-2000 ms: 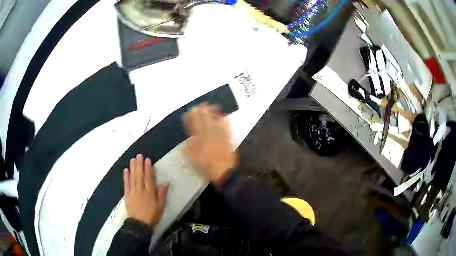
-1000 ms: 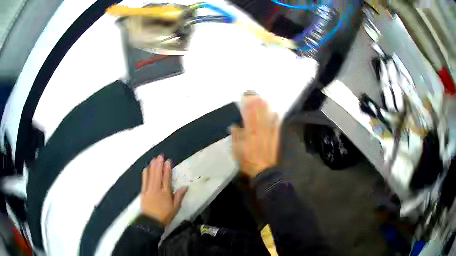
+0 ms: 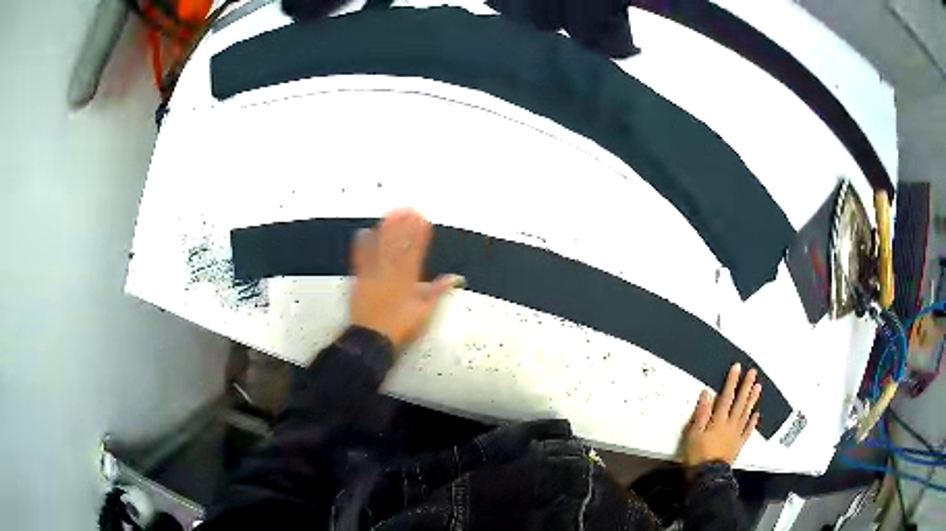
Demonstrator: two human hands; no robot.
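Note:
A long black curved band piece (image 3: 560, 285) lies flat along the near part of the white table. My left hand (image 3: 392, 275) is over its left part, palm down, slightly blurred, with the thumb apart. My right hand (image 3: 724, 415) rests palm down with spread fingers at the band's right end. Neither hand grips anything. A wider dark green-black curved piece (image 3: 643, 124) lies beyond the band, with a thin curved line along its near side.
A steam iron (image 3: 856, 249) with a yellow handle stands at the right on a dark pad (image 3: 812, 254). Blue hoses (image 3: 890, 358) hang beside it. A thin black arc (image 3: 788, 67) lies near the far edge. Dark fabric (image 3: 591, 23) lies at the far side. The white table (image 3: 301, 156) has black specks.
The view has swung left, showing the band's left end. My left hand has moved left along the band. My right hand is now at its right end, fingers spread.

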